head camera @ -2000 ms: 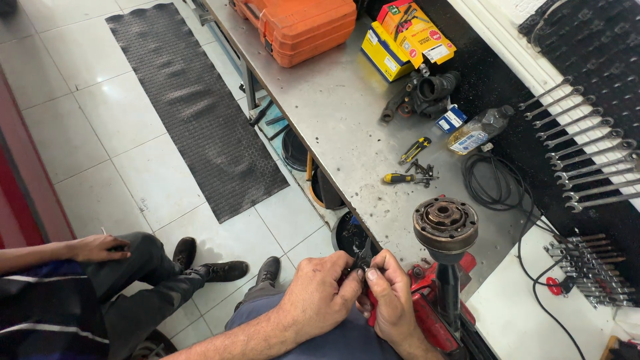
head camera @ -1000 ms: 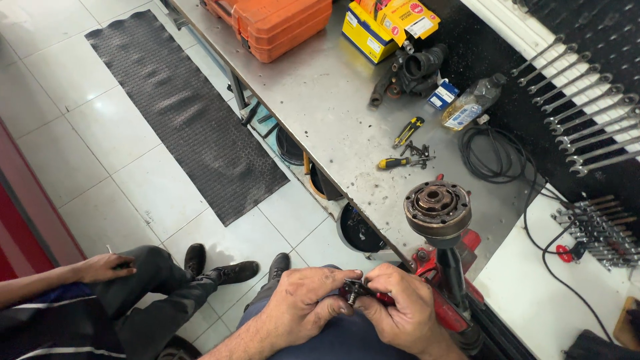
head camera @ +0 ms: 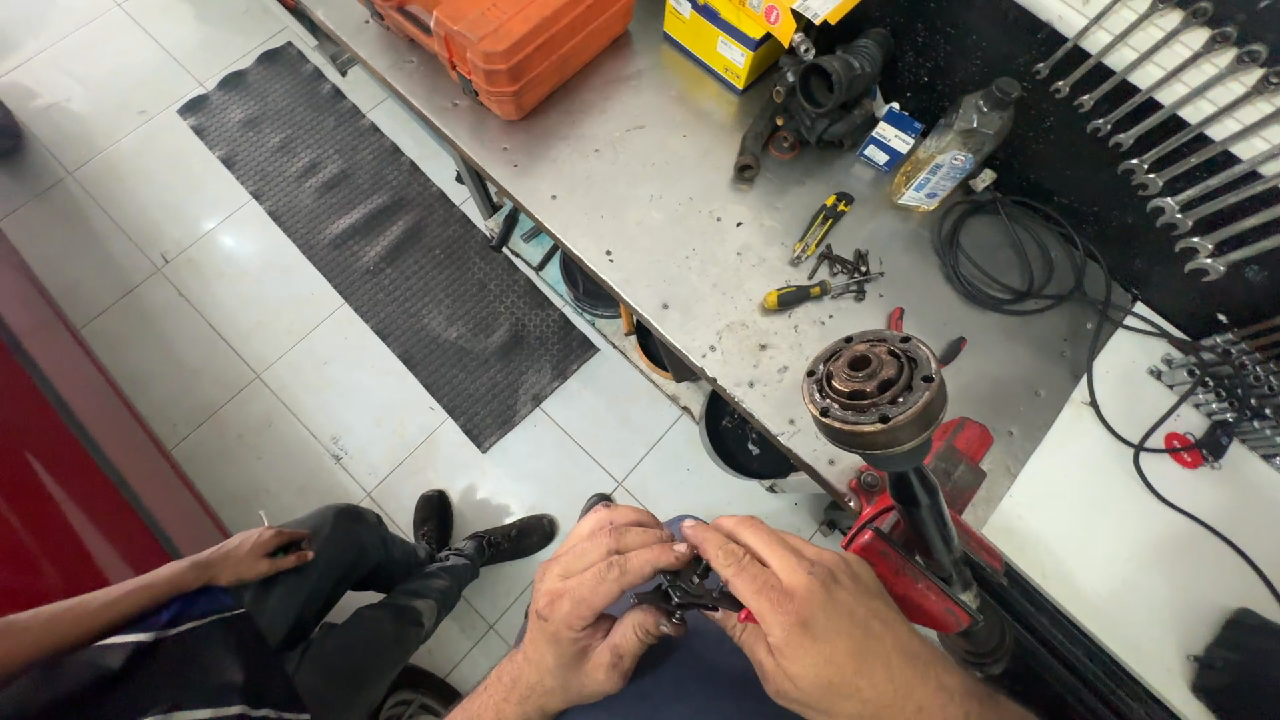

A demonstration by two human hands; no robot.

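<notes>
My left hand [head camera: 605, 600] and my right hand [head camera: 800, 600] meet at the bottom middle, both gripping a small dark metal part with prongs [head camera: 685, 590]. Something red shows under my right fingers; its kind is mostly hidden. To the right of my hands, a greasy constant-velocity joint [head camera: 868, 385] sits on top of a dark axle shaft [head camera: 930, 510], which stands tilted in a red bench vise [head camera: 910, 570]. Red-handled pliers [head camera: 897, 320] lie partly hidden behind the joint. Beyond are a yellow screwdriver [head camera: 795, 296], a utility knife [head camera: 823, 225] and several dark bolts [head camera: 845, 265].
An orange plastic case [head camera: 540, 50], a yellow and blue box [head camera: 720, 45], black rubber hoses [head camera: 830, 85], a small blue box [head camera: 890, 138], a plastic bottle [head camera: 960, 145] and a coiled black cable [head camera: 1000, 255] occupy the metal workbench [head camera: 640, 190]. Wrenches [head camera: 1195, 130] hang at right. A person's legs [head camera: 370, 600] are at lower left.
Both hands have lowered and turned the dark part between them; the red item is now mostly covered. The pliers behind the joint have come into sight.
</notes>
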